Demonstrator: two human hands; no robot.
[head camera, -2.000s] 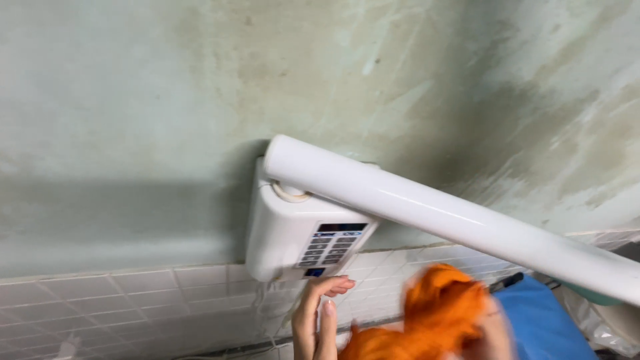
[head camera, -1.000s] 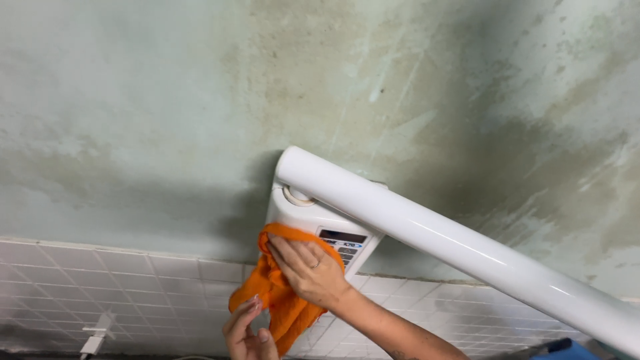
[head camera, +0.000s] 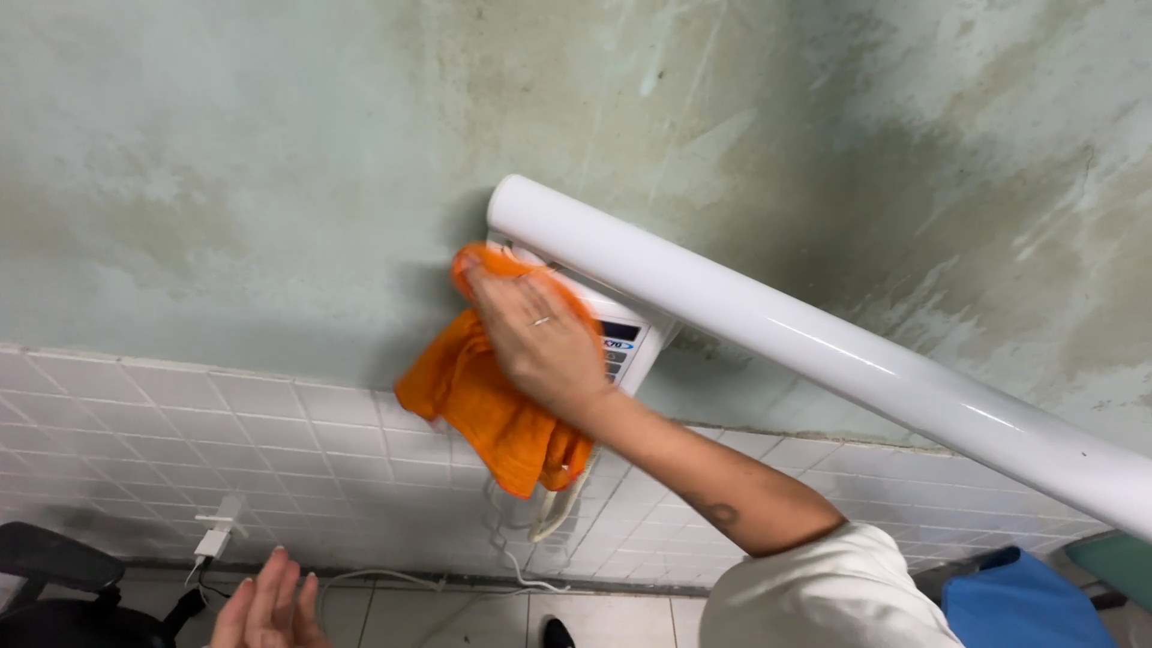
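An orange cloth (head camera: 490, 396) lies under my right hand (head camera: 544, 346), which presses it against the upper left part of a white wall-mounted unit (head camera: 641, 364) with a small display and a keypad. The cloth's lower folds hang down below the hand and cover much of the unit's front. Over the unit's top runs a thick white tubular arm (head camera: 765, 324), slanting down to the right. My left hand (head camera: 270, 607) is low at the bottom left, away from the cloth, fingers raised and slightly apart, holding nothing.
Behind is a stained green wall (head camera: 270, 180) above white tiles (head camera: 342, 441). A plug adapter (head camera: 214, 540) sits in a wall socket, with cables (head camera: 387, 573) along the floor. A black chair (head camera: 67, 585) stands lower left, a blue chair back or cover (head camera: 1026, 598) lower right.
My right hand has moved the orange cloth up to the unit's upper left part. My left hand, beside the cloth a second ago, has moved away down and to the left.
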